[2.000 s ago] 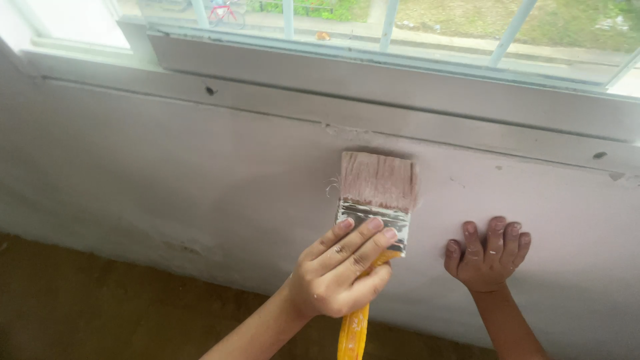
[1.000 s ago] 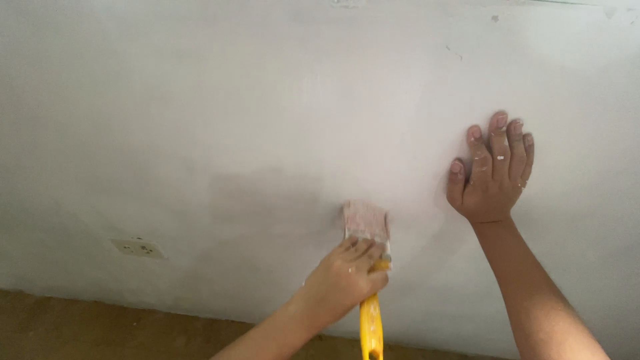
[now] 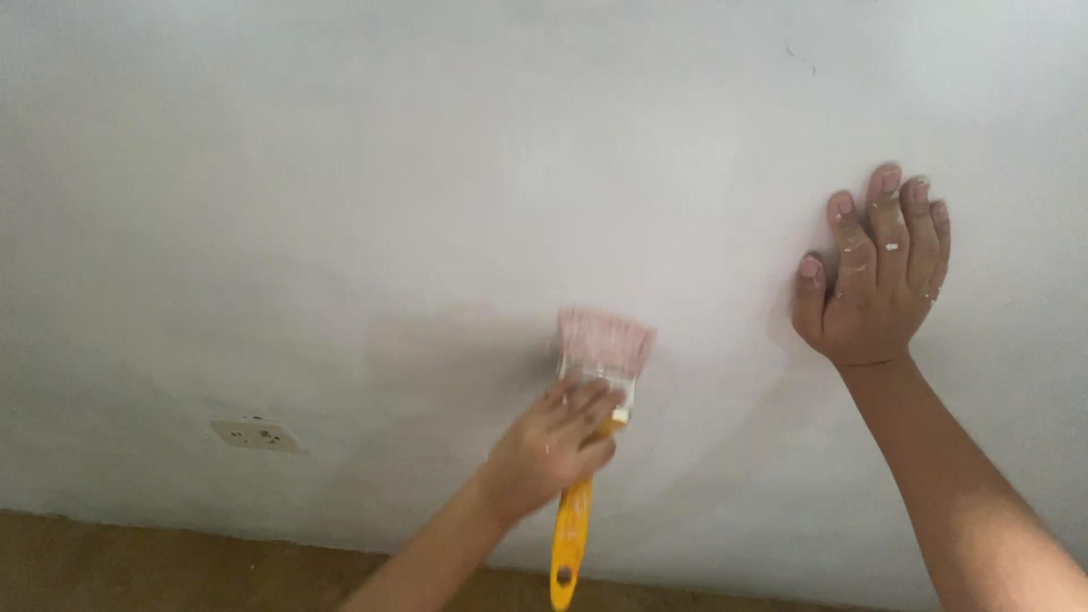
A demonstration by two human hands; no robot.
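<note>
My left hand [image 3: 548, 446] grips a wide flat paintbrush [image 3: 605, 344] near its metal ferrule. The brush has pinkish bristles turned upward against the pale wall [image 3: 459, 195], and its yellow plastic handle points down below the hand. To the right and higher up, my right hand [image 3: 875, 280] rests on the wall with its fingers pointing up and its thumb apart; it holds nothing. Specks of white paint mark its fingers. Slight blur covers the left hand and the brush.
A wall socket plate [image 3: 257, 435] sits low on the wall at the left. Along the bottom runs the brown floor [image 3: 195, 565], meeting the wall's lower edge. A small dark mark [image 3: 801, 59] shows on the wall near the top right.
Two seconds ago the brush was just under the window ledge; now it is lower on the wall, still in my left hand. The view has dropped, and the window is out of it.
</note>
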